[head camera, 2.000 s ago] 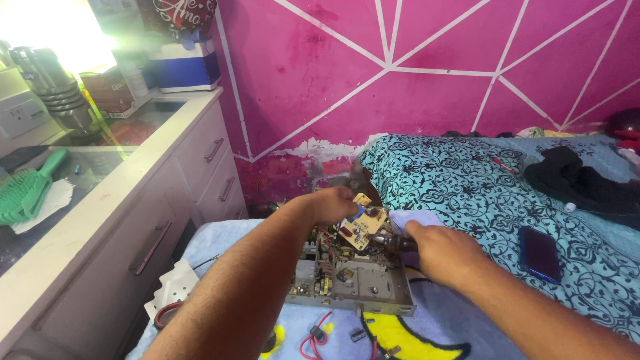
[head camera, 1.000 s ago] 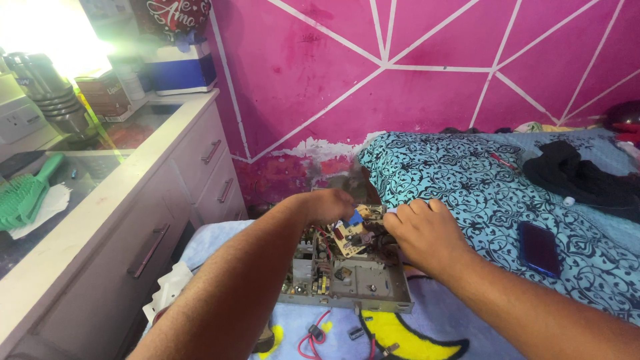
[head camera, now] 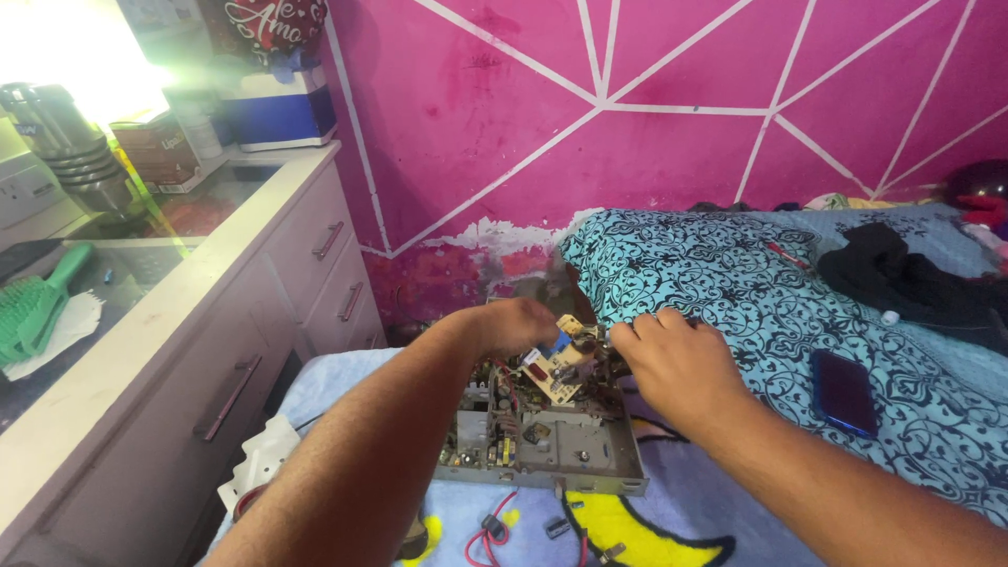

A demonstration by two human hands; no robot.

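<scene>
An opened metal electronics chassis (head camera: 583,449) with circuit parts inside lies on a blue fleece blanket. Above its back part a tan circuit board (head camera: 555,376) with a blue component (head camera: 561,344) is tilted up. My left hand (head camera: 516,327) is at the board's upper left edge, fingers bent around it; the fingertips are partly hidden. On the other side, my right hand (head camera: 673,354) is closed, knuckles up, around something at the board's right, mostly hidden by the fingers. Red wire (head camera: 492,535) and a small black capacitor (head camera: 557,528) lie in front of the chassis.
A white dresser (head camera: 276,244) stands at the left, with a green hairbrush (head camera: 39,303) on top. To the right is a bed with a patterned turquoise cover (head camera: 693,268), a phone (head camera: 844,394) and black cloth (head camera: 890,268). A white notched piece (head camera: 264,461) lies beside my left forearm.
The right hand has turned knuckles up and moved slightly up from its place two seconds ago, where a tool-like object showed by it. The board stays tilted over the chassis.
</scene>
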